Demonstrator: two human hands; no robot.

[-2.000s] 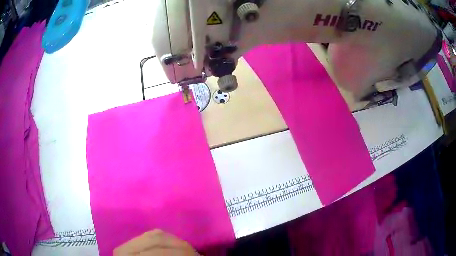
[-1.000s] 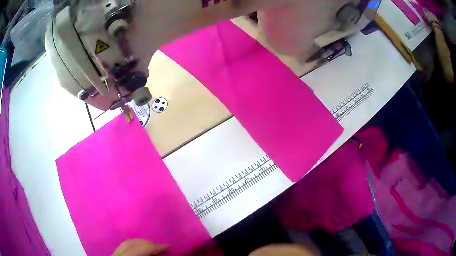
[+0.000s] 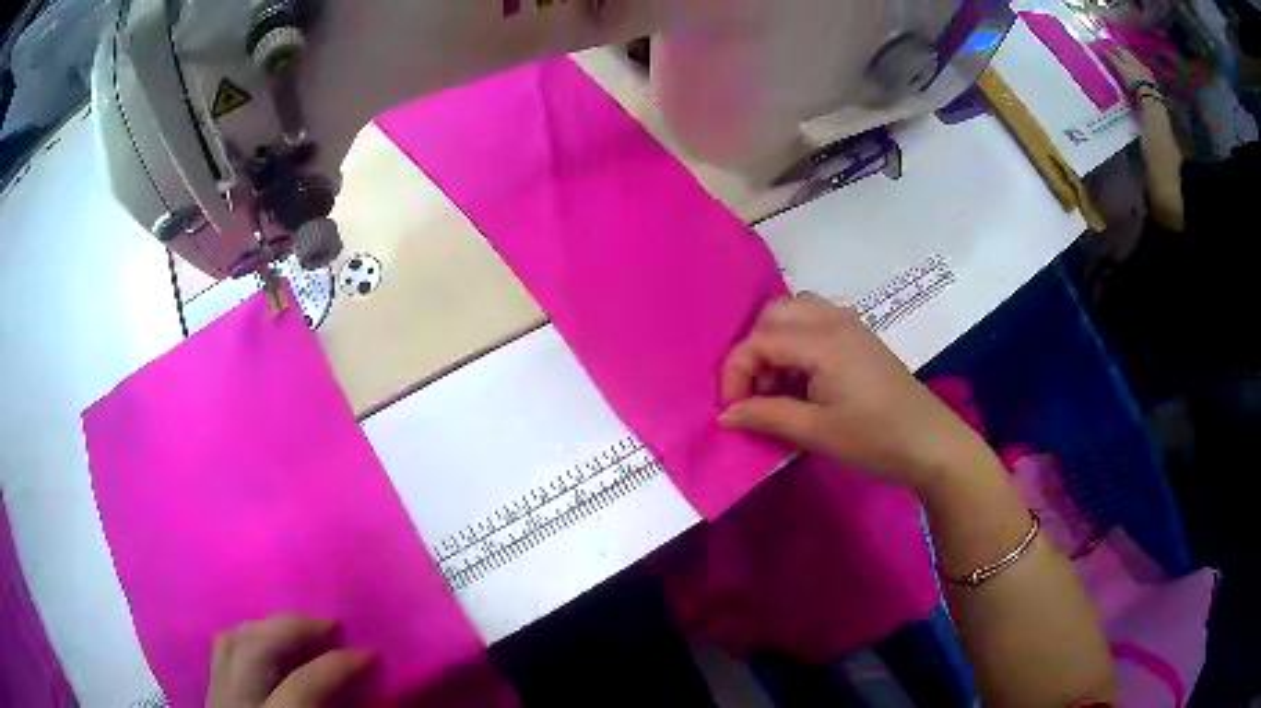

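A wide bright pink panel (image 3: 249,484) lies at the left, its top corner at the presser foot (image 3: 275,293) of the sewing machine (image 3: 456,56). My left hand (image 3: 288,667) rests on its lower part, fingers bent, cut off by the bottom edge; whether it grips the cloth cannot be told. A narrower pink panel (image 3: 595,235) runs under the machine arm to the table's front edge. My right hand (image 3: 816,380) is at its near right end, thumb and forefinger pinched together on the cloth.
Crumpled pink cloth (image 3: 816,567) hangs below the table's front edge. A yellow-brown strip (image 3: 1030,138) lies at the far right. Another person's arm (image 3: 1162,152) is at the upper right. A dark metal tool (image 3: 851,166) lies by the machine base. More pink cloth (image 3: 21,609) is at the far left.
The view has swung right, so the machine and panels sit further left. My right hand has come in onto the narrower panel. More of my left hand shows on the wide panel.
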